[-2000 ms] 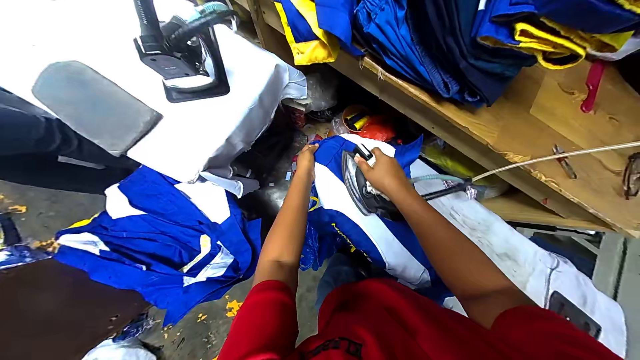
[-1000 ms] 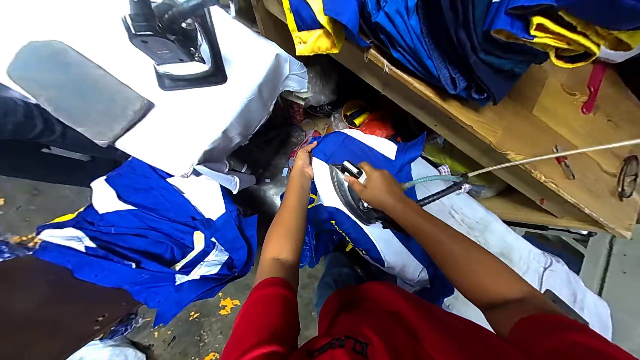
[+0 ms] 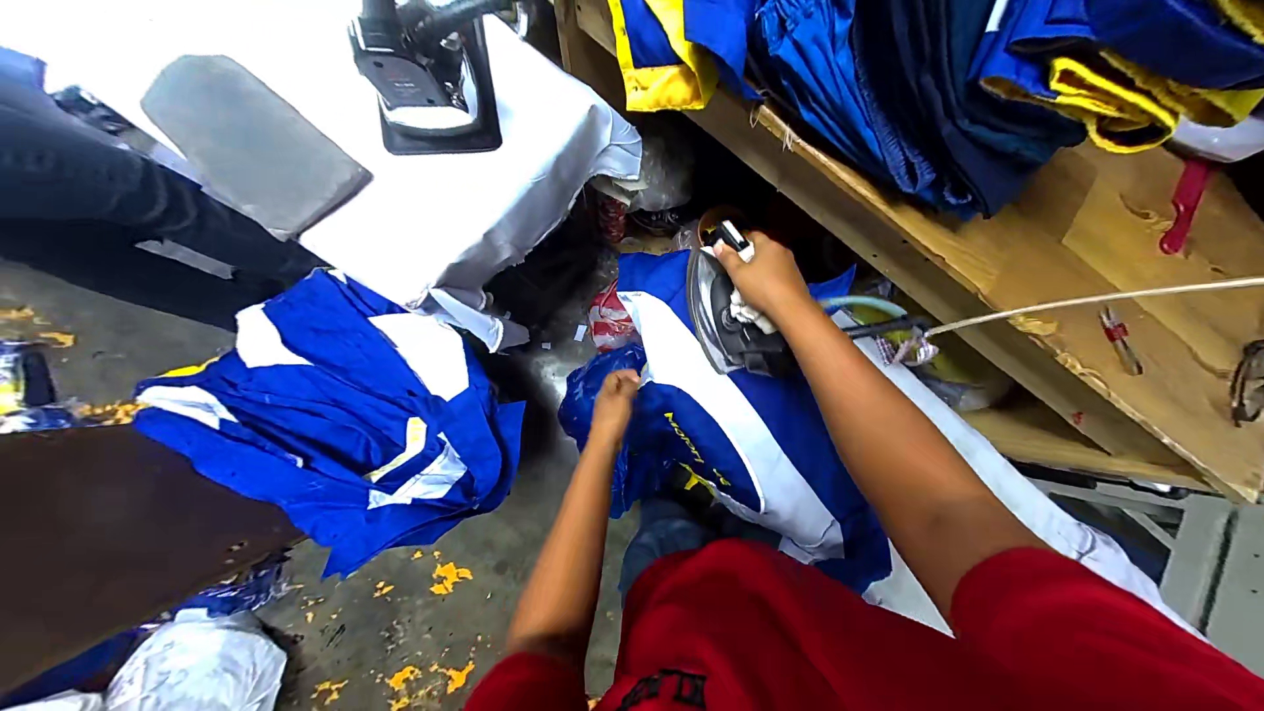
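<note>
My right hand (image 3: 765, 276) grips the handle of a steam iron (image 3: 726, 311), whose hose and cord run off to the right. The iron rests on a blue and white garment (image 3: 780, 425) with yellow lettering, spread over a narrow board covered in white cloth (image 3: 948, 425). Lower and to the left, my left hand (image 3: 617, 395) pinches the left edge of the same garment between its fingers. The underside of the iron is mostly hidden against the fabric.
A white-covered table (image 3: 474, 207) at upper left holds a second iron (image 3: 434, 79) and a grey flat pad (image 3: 252, 138). Another blue and white garment (image 3: 346, 395) hangs below it. A wooden shelf (image 3: 1037, 267) at right bears folded clothes. A person's dark-trousered leg (image 3: 118, 197) shows at left.
My left hand has come down from the garment's far end to its left edge. The iron in my right hand now lies nearer the garment's right side.
</note>
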